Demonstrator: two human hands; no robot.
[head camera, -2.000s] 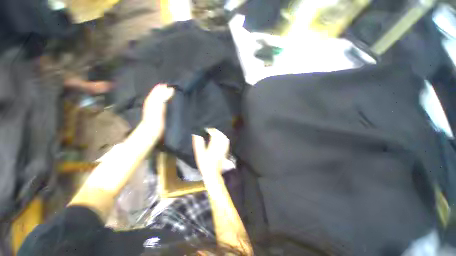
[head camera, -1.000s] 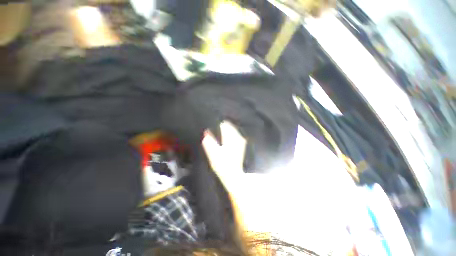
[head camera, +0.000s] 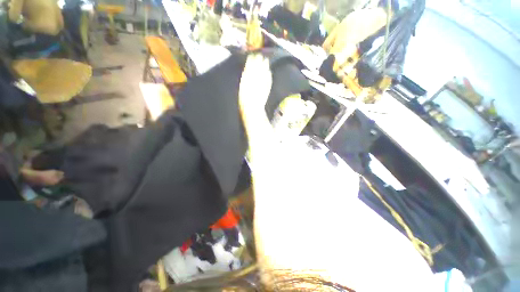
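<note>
Large black fabric pieces spread from the far end of the white table down to the lower left. My right hand is at the end of my stretched arm, on the far part of the black fabric, with cloth on both sides of it. It is overexposed, and its fingers are too unclear to show whether they grip the cloth. My left hand is not in view.
The white table glares at right. Black cloth with a yellowish cord lies beyond it. A yellow-white object is near my forearm. Another person's hand is at left. Wooden stools stand at upper left.
The view has swung right and up. My right hand has moved far forward along the black fabric. My left hand, seen two seconds ago, is out of the picture.
</note>
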